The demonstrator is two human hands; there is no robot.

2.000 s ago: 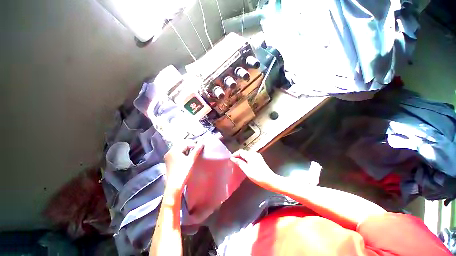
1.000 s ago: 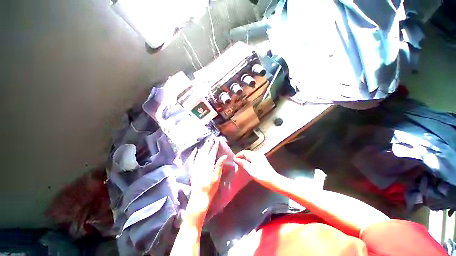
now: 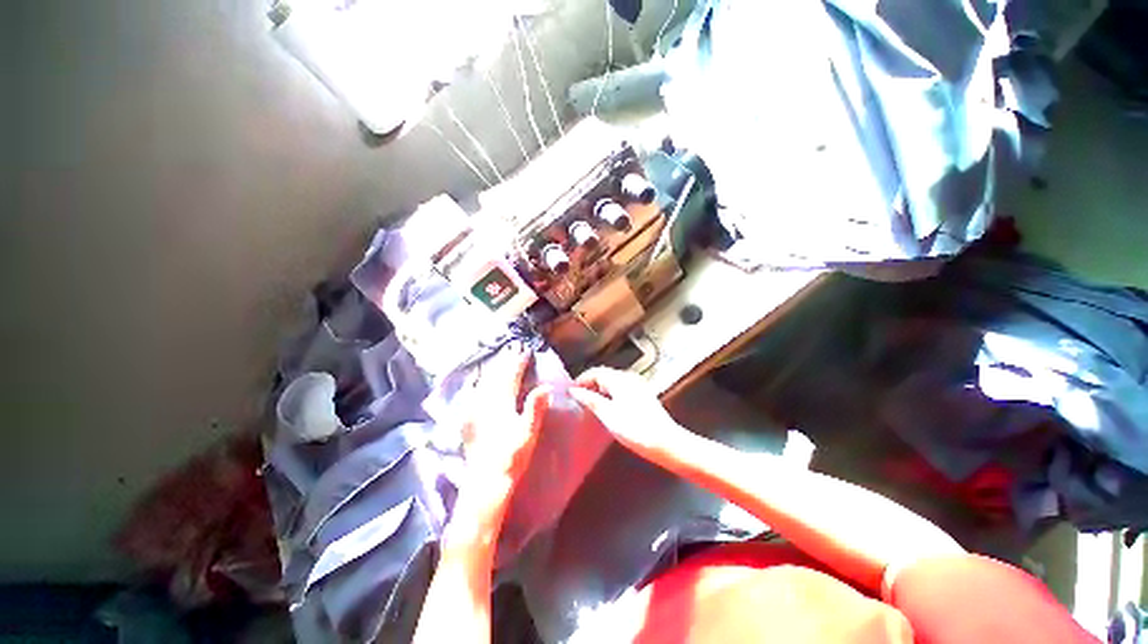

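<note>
A cut fabric panel [image 3: 560, 459], pinkish in the sun, hangs from the front of the overlock machine [image 3: 592, 271] toward my lap. My left hand [image 3: 501, 421] holds its left side just below the presser foot area [image 3: 526, 337]. My right hand [image 3: 617, 405] pinches its upper right edge close beside my left hand. Both hands are bare. Glare and my fingers hide the needle and the exact grip of the left fingertips.
Sewn pieces [image 3: 359, 491] heap left of the machine. Sunlit waiting pieces [image 3: 831, 138] lie on the table [image 3: 724, 308] to the right. A dark cloth bundle [image 3: 1070, 365] is low right. Threads [image 3: 506, 113] rise from the machine. A red heap [image 3: 202, 522] is lower left.
Two seconds ago the hands were farther apart with more cloth spread between them. Since one second ago my left fingers have bent in beside my right hand, and the right hand has shifted slightly left.
</note>
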